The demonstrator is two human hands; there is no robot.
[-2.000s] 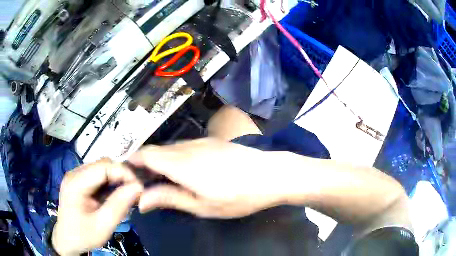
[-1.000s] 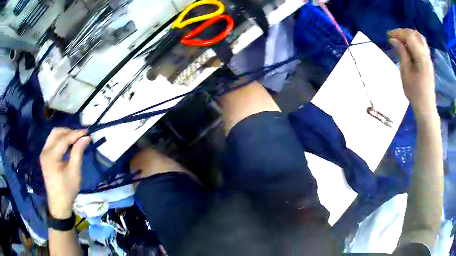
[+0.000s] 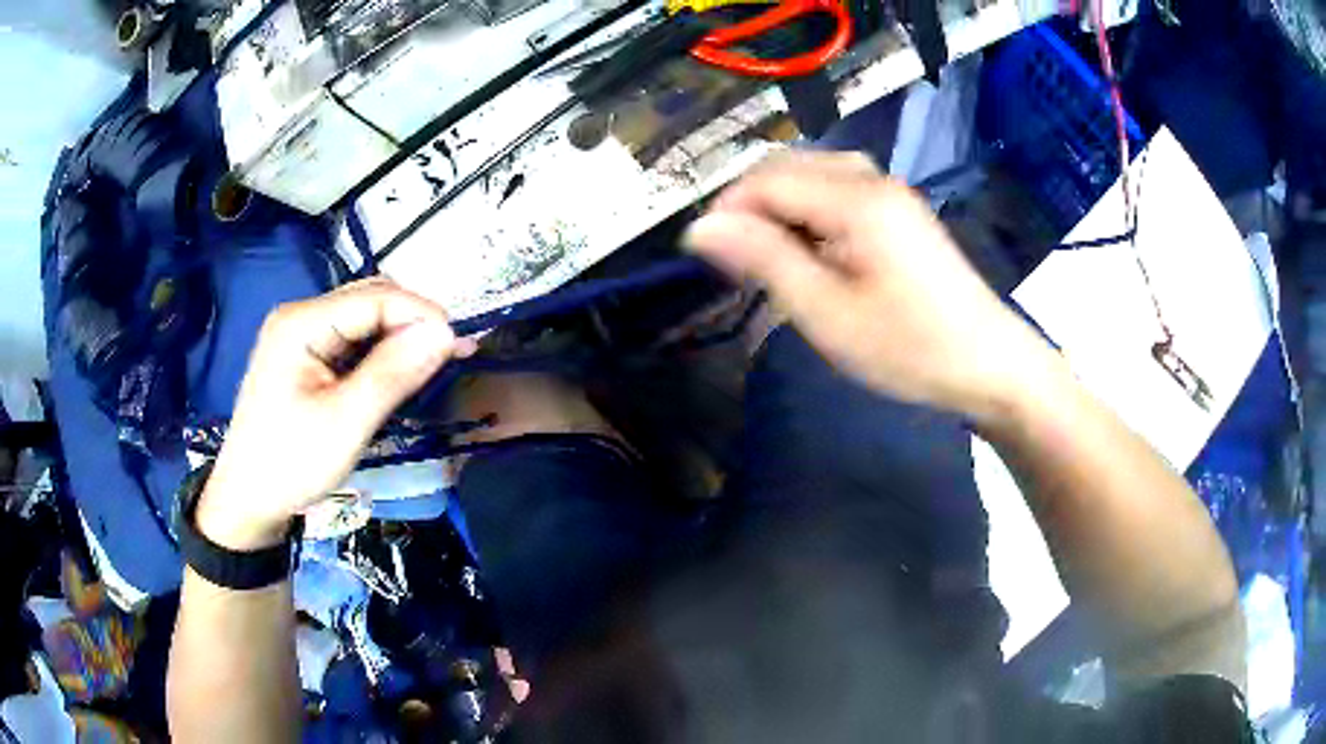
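Note:
A narrow navy strip [image 3: 582, 298] is stretched between my two hands, over my lap and along the front edge of the stained white machine table. My left hand [image 3: 342, 381] pinches one end of this stretch between thumb and fingers. My right hand [image 3: 858, 269] is closed on the strip at the other end, slightly blurred; its fingertips hide the exact grip. More thin navy lengths hang below the hands across my lap. A loose dark end crosses the white board [image 3: 1178, 291] at the right.
Scissors with a red handle loop [image 3: 778, 41] lie on the machine [image 3: 422, 87], cut by the top edge. Ridged navy rolls [image 3: 138, 218] stand at the left. A pink cord [image 3: 1117, 102] leads to a small metal clip [image 3: 1182, 374] on the board. A blue crate [image 3: 1054, 124] is behind.
My right hand has come in from the far right, and the stretch of strip between my hands is shorter. The camera view has shifted, so the scissors sit higher and further right.

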